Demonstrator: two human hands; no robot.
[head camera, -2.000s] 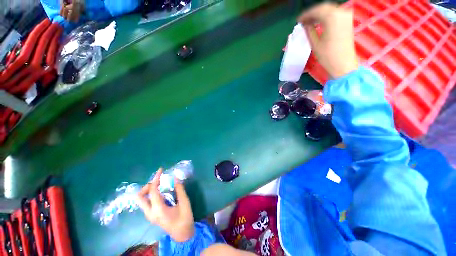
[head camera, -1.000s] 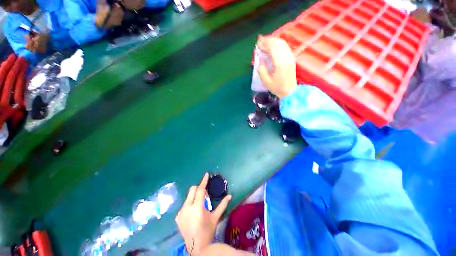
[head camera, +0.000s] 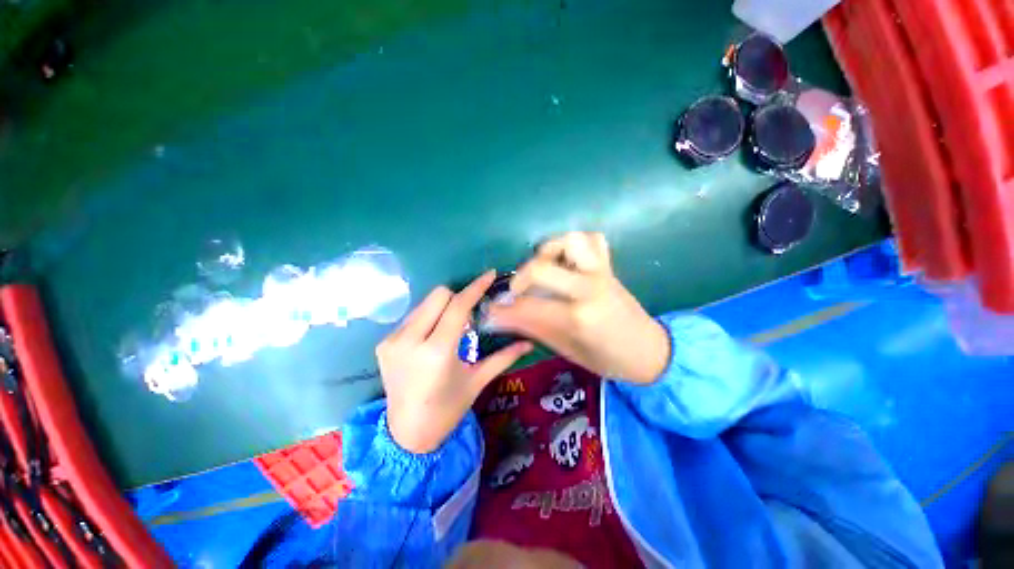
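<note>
A round black unit (head camera: 500, 291) lies at the bench edge between my hands, mostly hidden by fingers. My left hand (head camera: 428, 361) holds it at its left side with thumb and fingers, and a small blue-and-white tab (head camera: 469, 346) shows at those fingers. My right hand (head camera: 584, 309) is over the unit's right side with fingers bent, slightly blurred; whether it grips anything thin is unclear. A row of shiny clear films (head camera: 278, 317) lies to the left on the green bench.
Several black units (head camera: 783, 136) lie at the right by a crinkled clear bag (head camera: 834, 139). Beyond are a white object (head camera: 782, 13) and a red tray (head camera: 928, 122). A red rack (head camera: 67, 433) with dark parts is at lower left.
My right hand has left the white object by the red tray and come to the black unit at my left hand. The view has shifted down towards the near bench edge.
</note>
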